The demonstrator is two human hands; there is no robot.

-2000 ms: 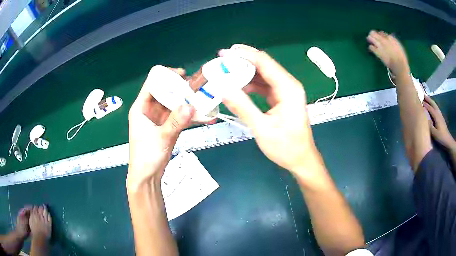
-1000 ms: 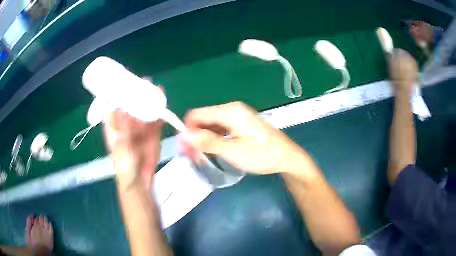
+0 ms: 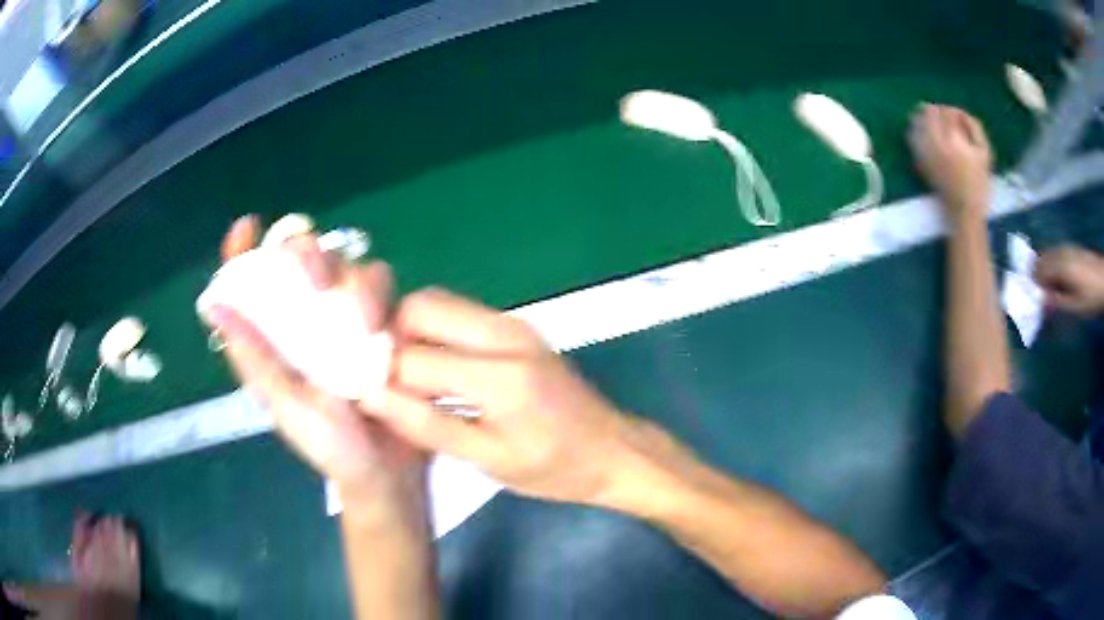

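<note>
A white oval device housing (image 3: 297, 321) lies in my left hand (image 3: 327, 424), whose fingers are curled round it; the hand is blurred. My right hand (image 3: 484, 382) is at the housing's lower right end, fingers closed there. A bit of white, perhaps the strap, shows between its fingers. A white work sheet (image 3: 458, 494) lies on the worktop, partly hidden behind my left forearm. Behind my left hand, part of an open unit (image 3: 349, 242) shows on the belt.
Two closed housings with straps lie on the green belt (image 3: 668, 115) (image 3: 833, 126); several units lie at far left (image 3: 121, 345). A white edge strip (image 3: 678, 291) divides belt and worktop. Other people's hands are at right (image 3: 950, 151) and lower left (image 3: 107, 563).
The open unit in my hands now shows as a plain white housing. My right hand has moved from the strap to the housing's end. The belt's devices have shifted right.
</note>
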